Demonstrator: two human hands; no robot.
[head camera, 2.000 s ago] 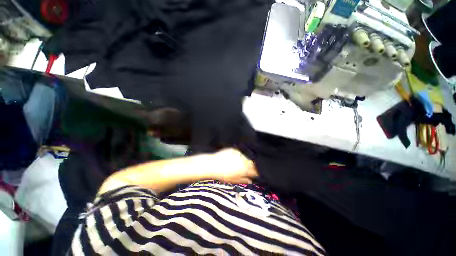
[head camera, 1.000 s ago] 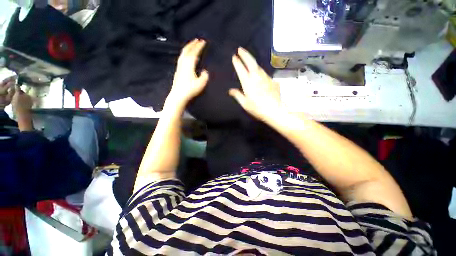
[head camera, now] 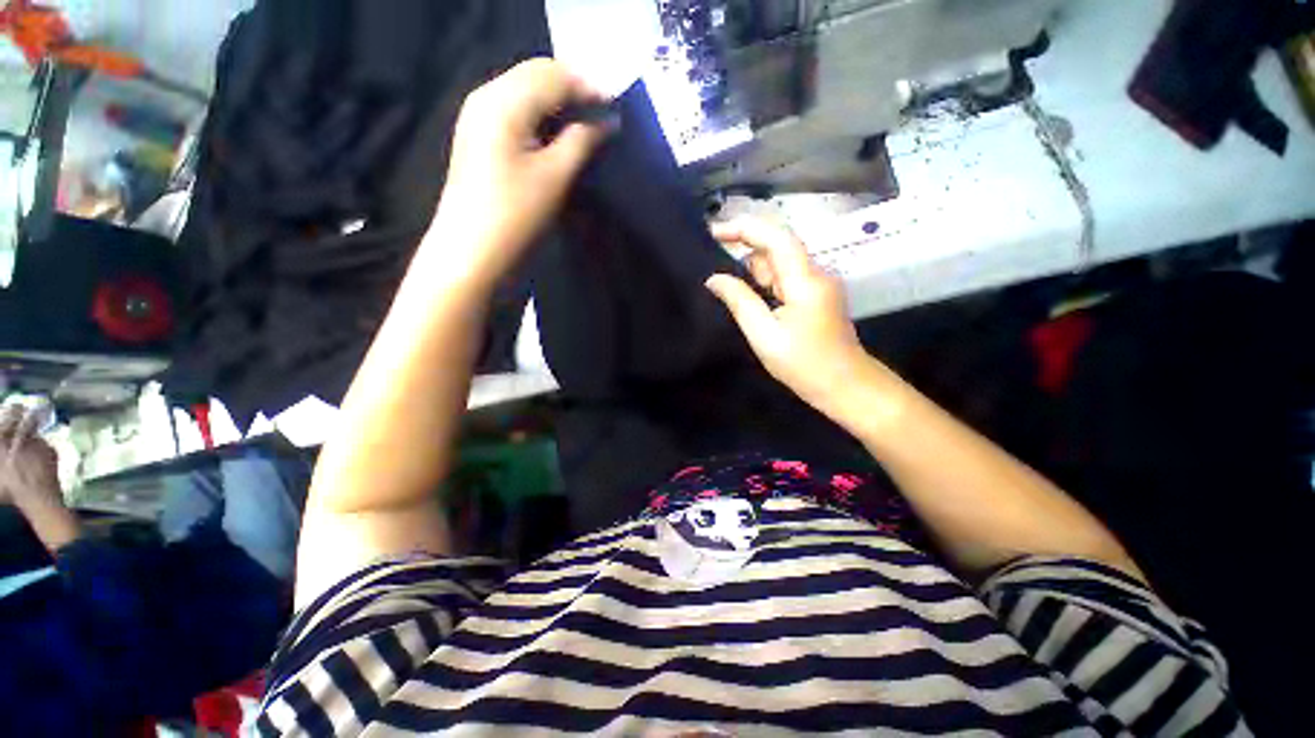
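Note:
A black garment panel (head camera: 635,260) lies over the table edge and hangs towards my lap. My left hand (head camera: 519,137) pinches its upper part beside the machine's pale cloth plate (head camera: 599,43). My right hand (head camera: 790,296) grips the panel's right edge near the table's front edge, thumb and fingers around it. A heap of black cloth (head camera: 325,188) lies on the table to the left. The overlocker (head camera: 851,72) stands to the right of the panel; its needle area is blurred by glare.
A thin thread chain (head camera: 1067,166) and a dark scrap with reddish edge (head camera: 1204,72) lie on the table at right. A neighbouring machine with a red round part (head camera: 133,309) is at left. Another person's hand (head camera: 32,469) shows at the left edge.
My hands were flat with fingers apart on the cloth; now both grip the panel and its right edge is lifted. My left hand has moved up. The view has shifted.

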